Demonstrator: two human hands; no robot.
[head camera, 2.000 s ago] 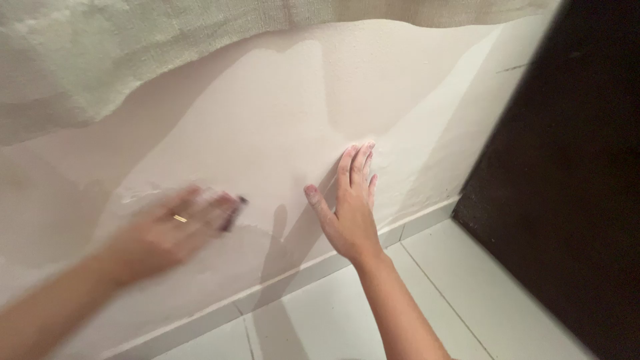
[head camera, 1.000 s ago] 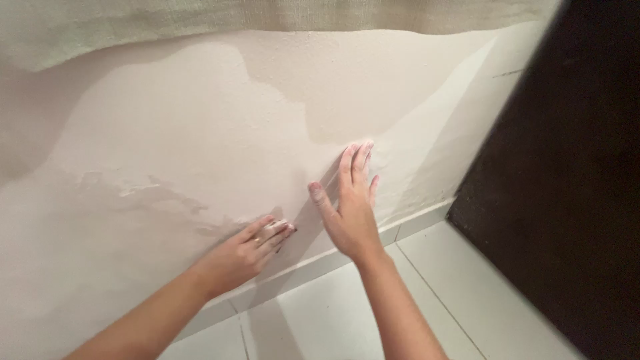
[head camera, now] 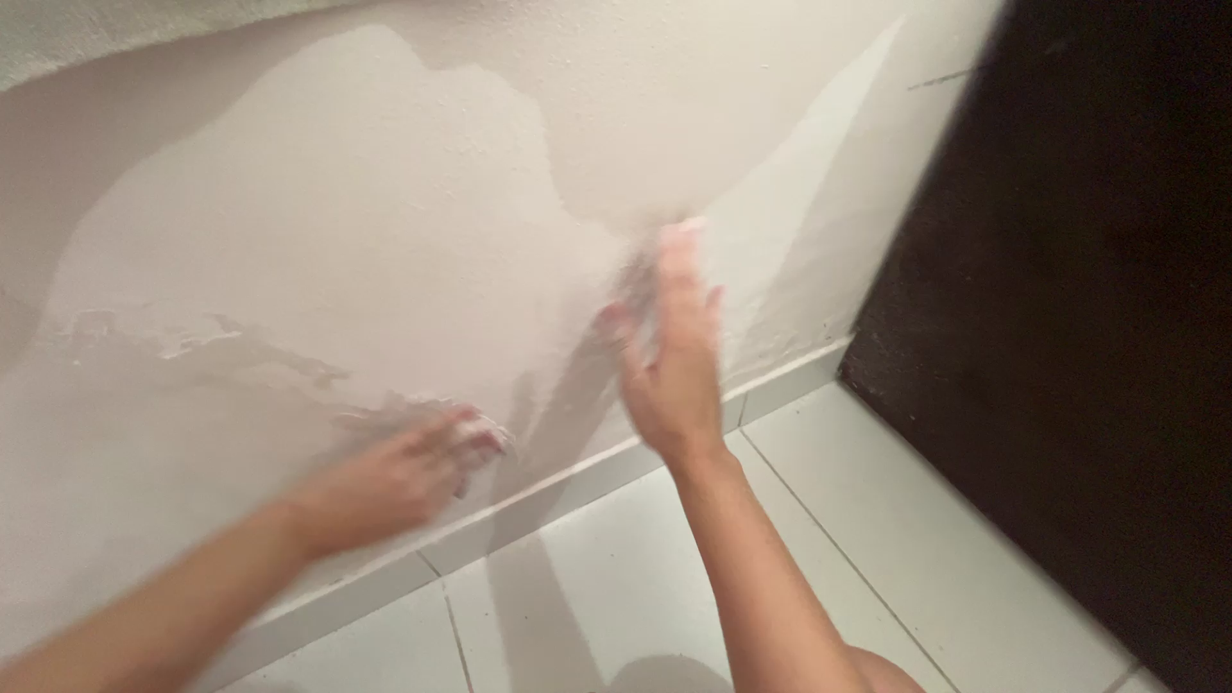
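Low on the plastered wall (head camera: 423,231), at the edge of a rough patch of chipped plaster (head camera: 269,356), is my left hand (head camera: 404,481), blurred with its fingers bent. Whether something small lies under those fingers cannot be told. Up and to the right, my right hand (head camera: 674,356) is against or close to the wall, also blurred, with fingers pointing up and the thumb apart. Nothing shows in its grasp. Its fingertips look whitish.
A tile skirting (head camera: 577,496) runs along the wall's foot above pale floor tiles (head camera: 616,597). At the right stands a dark brown panel (head camera: 1039,318). The hem of a light curtain (head camera: 144,24) hangs at the upper left.
Over the two seconds my left hand has moved right and down along the wall. My right hand has stayed in about the same place. Less of the curtain shows.
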